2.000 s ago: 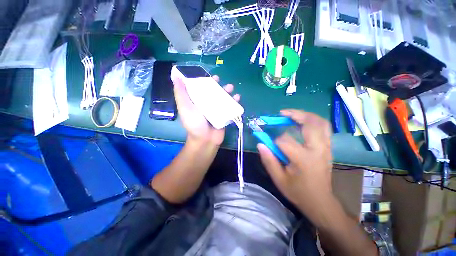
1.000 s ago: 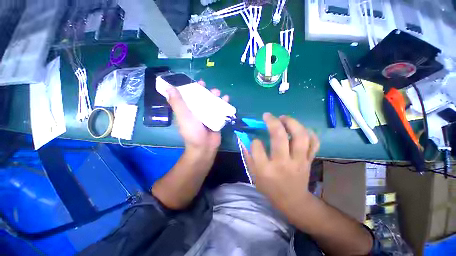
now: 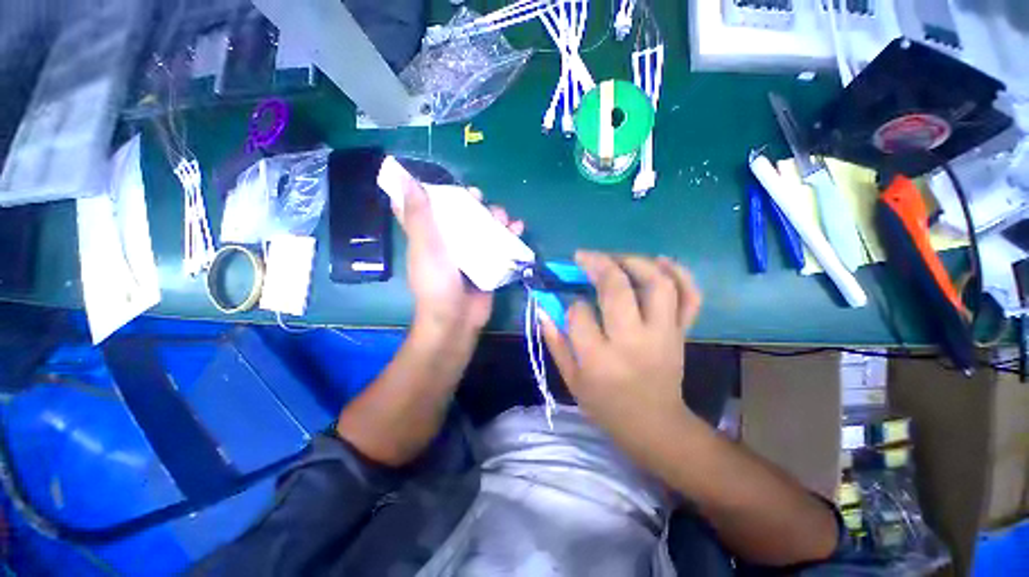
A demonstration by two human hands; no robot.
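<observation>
A white device (image 3: 468, 231) lies tilted in my left hand (image 3: 434, 265), held above the bench's front edge. Thin white cables (image 3: 538, 361) hang from its lower right end over my lap. My right hand (image 3: 632, 321) holds light-blue-handled flush cutters (image 3: 561, 274). The cutters' dark jaws are at the device's lower right end, where the cables come out. Whether the jaws are closed on anything is too small to tell.
A dark smartphone (image 3: 361, 220), tape roll (image 3: 235, 278) and plastic bag (image 3: 276, 197) lie at left. A green solder spool (image 3: 615, 118) stands beyond my hands. A white stick-like handle (image 3: 807, 231), an orange-and-black tool (image 3: 920, 254) and a black fan-like unit (image 3: 916, 118) are at right.
My right hand has moved left, bringing the cutters from beside the device to its cable end. My left hand has tilted the device, and its dark window no longer shows clearly.
</observation>
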